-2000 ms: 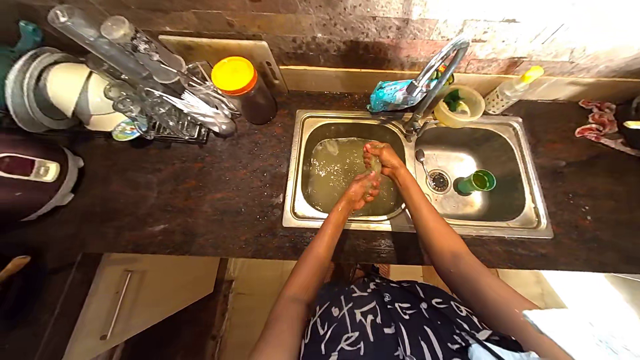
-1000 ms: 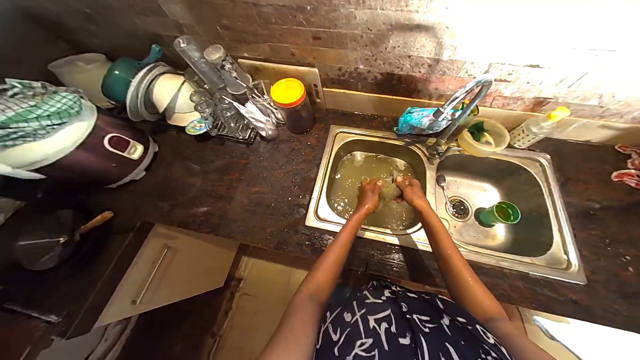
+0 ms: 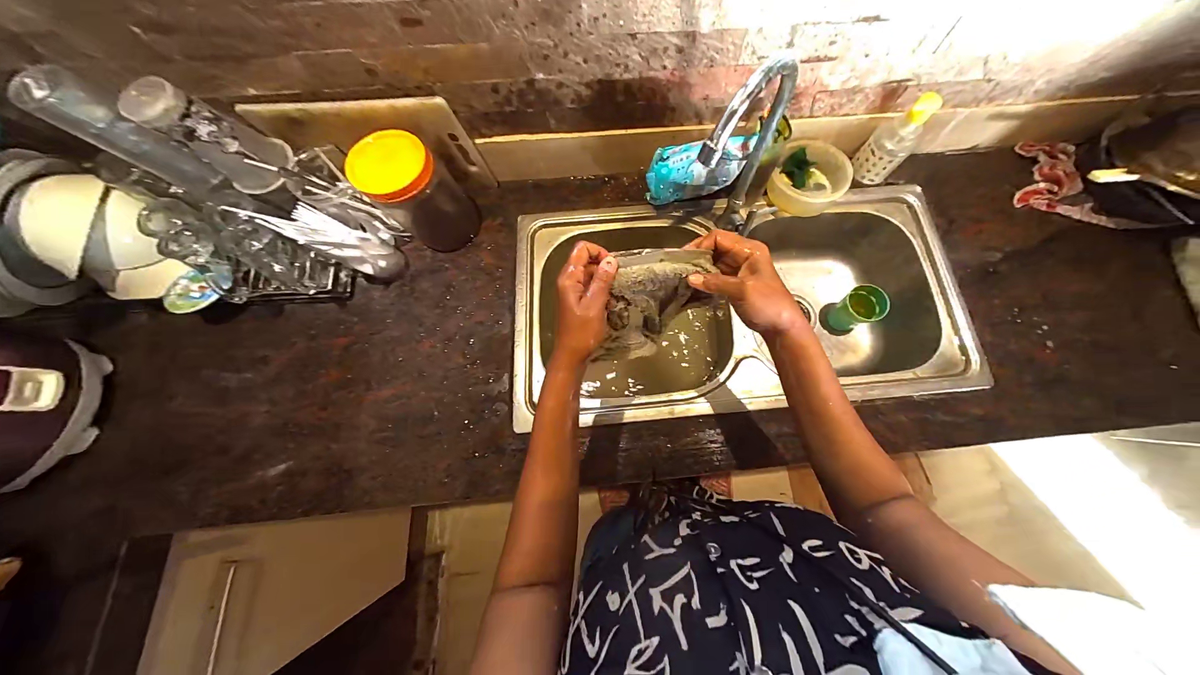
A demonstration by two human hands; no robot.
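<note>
A wet greyish cloth point(image 3: 656, 286) is stretched between my two hands above the left basin of a steel double sink point(image 3: 750, 380). My left hand point(image 3: 583, 298) pinches its left upper edge, thumb on top. On the other side my right hand point(image 3: 745, 281) grips the right upper corner. Cloudy water point(image 3: 689, 361) fills part of the basin below, and the cloth's lower folds hang close over it. Whether they touch the water I cannot tell.
A green cup point(image 3: 858, 308) is in the right basin. Behind the sink are a curved faucet point(image 3: 750, 122), a blue packet point(image 3: 694, 171), a small tub point(image 3: 814, 183) and a yellow-capped bottle point(image 3: 891, 141). An orange-lidded jar point(image 3: 412, 192) and a dish rack point(image 3: 291, 281) are on the left.
My hands were low in the left basin, at the water. Now they are raised, with the cloth spread between them. The view has shifted.
</note>
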